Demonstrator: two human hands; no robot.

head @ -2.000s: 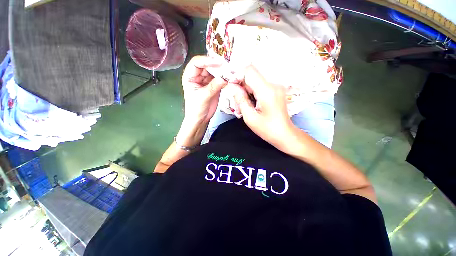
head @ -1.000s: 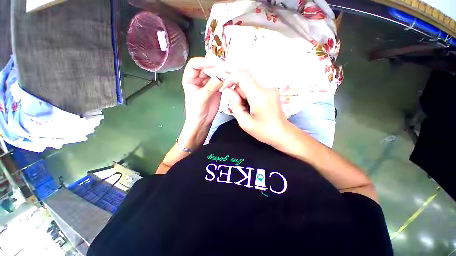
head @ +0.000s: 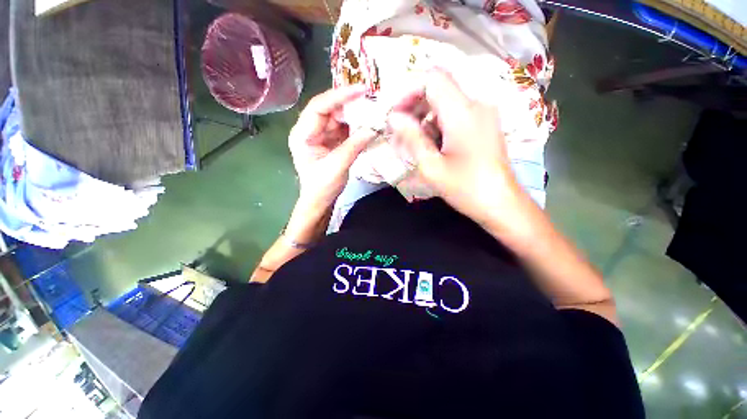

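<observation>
The floral-print garment (head: 524,82), white with red, pink and brown flowers, is bunched over my knees and overexposed in the middle. My left hand (head: 328,143) is left of centre, its thumb and fingers pinching a pale edge of the garment. My right hand (head: 459,143) is just to the right, raised over the cloth and blurred, with a small gap between it and my left fingertips. Its fingers are curled, and I cannot make out a needle, thread or button in them.
A pink mesh bin (head: 252,64) stands ahead to the left, beside a grey cloth-covered stand (head: 98,90) with pale blue cloth (head: 74,192) below it. A table edge with yellow measuring tape (head: 721,33) is at the upper right. Blue crates (head: 151,315) are at the lower left.
My right hand has moved up and to the right, away from my left fingertips, where the two were together. My left hand keeps its pinch, almost unmoved.
</observation>
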